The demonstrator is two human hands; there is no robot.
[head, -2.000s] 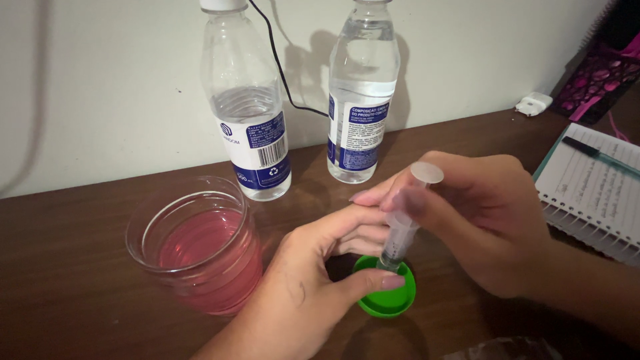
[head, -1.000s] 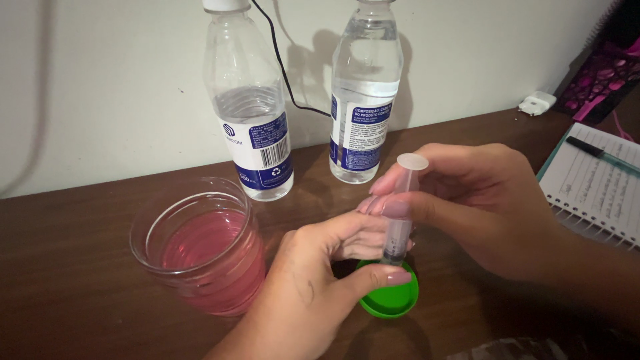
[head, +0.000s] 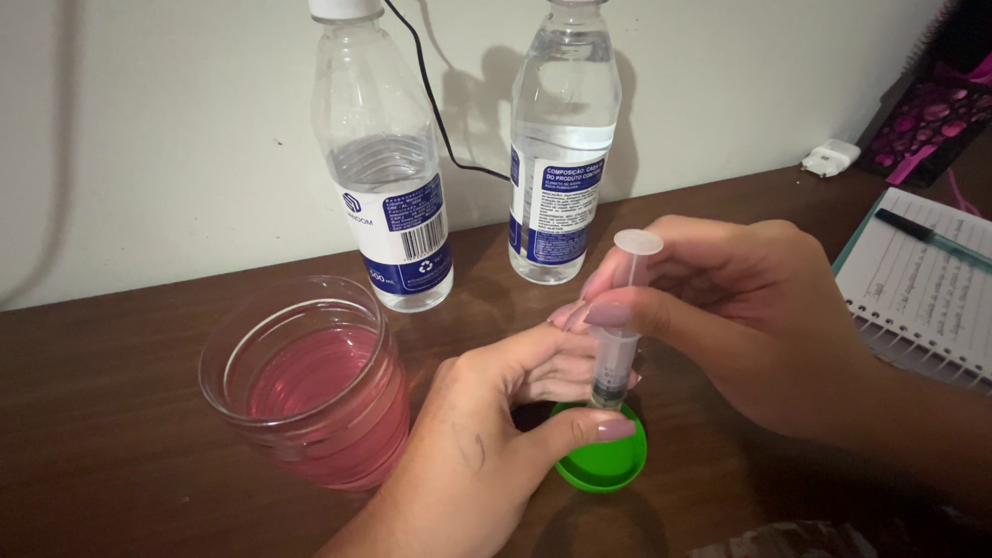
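A clear plastic syringe [head: 614, 353] stands nearly upright over a small green lid or shallow dish [head: 602, 461]. My right hand [head: 728, 318] grips its upper part and plunger between thumb and fingers. The plunger's round end shows above my thumb, and its dark seal sits low in the barrel. My left hand [head: 504, 418] is around the lower barrel, thumb in front and fingers behind, just above the green dish. The syringe's tip is hidden by my left thumb. To the left of my hands stands a clear glass [head: 380, 418] of pink liquid [head: 310, 368].
Two clear plastic bottles with blue and white labels, one at left [head: 387, 225] and one at right [head: 562, 147], stand by the wall. A black cable [head: 434, 101] hangs behind them. To the right are a spiral notebook [head: 922, 287], a pen [head: 934, 240] and a white plug adapter [head: 831, 158].
Two seconds ago more of the syringe's barrel showed below my right fingers, which pinched it near the flange. Otherwise both hands stay at the syringe over the green dish.
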